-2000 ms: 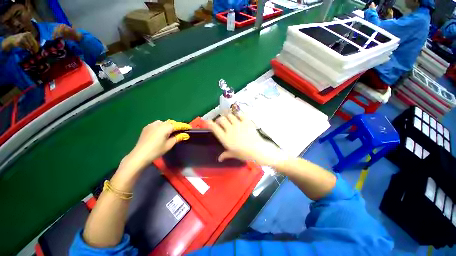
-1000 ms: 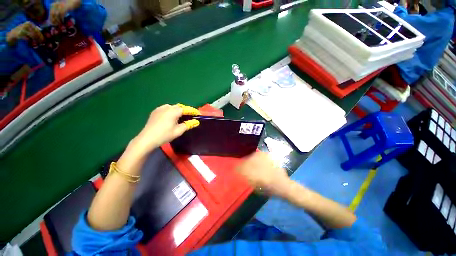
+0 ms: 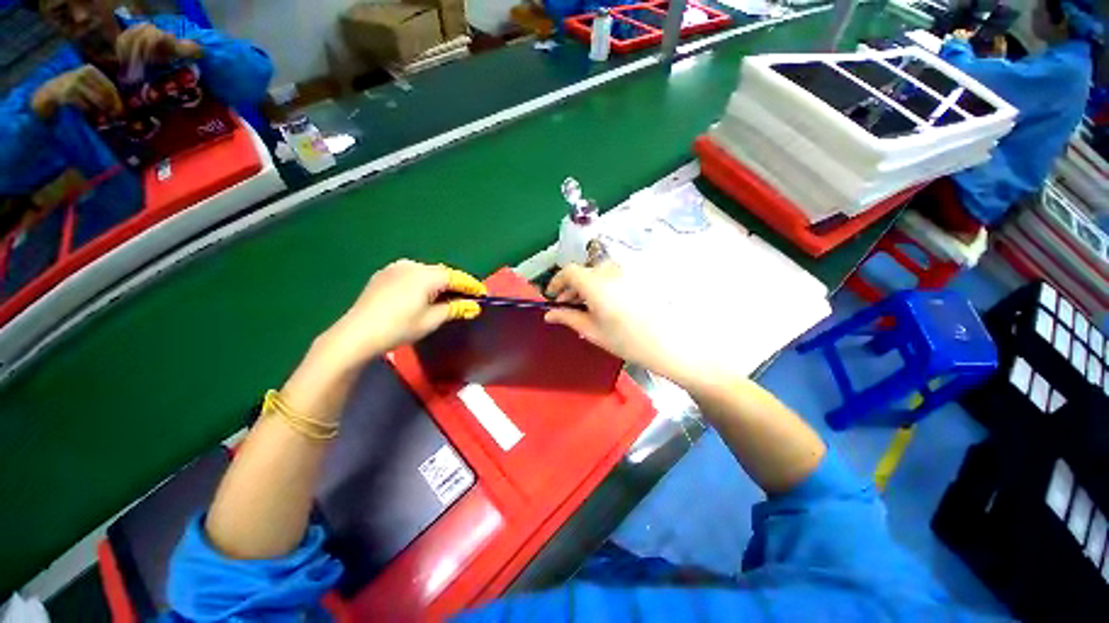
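A dark tablet (image 3: 523, 351) stands tilted on its long edge over the right recess of the red foam tray (image 3: 553, 456). My left hand (image 3: 407, 310), with yellow finger cots, pinches its top edge at the left. My right hand (image 3: 596, 310) pinches the same edge farther right. A second tablet (image 3: 377, 469) lies flat in the tray with a white barcode label (image 3: 446, 473) near its right end. Another dark tablet (image 3: 170, 517) lies at the far left. A small white label strip (image 3: 490, 416) is on the red tray below the held tablet.
A dispenser bottle (image 3: 579, 231) stands beyond the tray. A cream board (image 3: 730, 292) lies to the right, before stacked white foam trays (image 3: 839, 158). The green conveyor (image 3: 365, 231) runs behind. A person (image 3: 134, 85) works across it. A blue stool (image 3: 930, 335) stands at right.
My right hand has come up from below the tablet to its top edge. The tablet's label end, visible a second ago, no longer shows. My left hand keeps its pinch.
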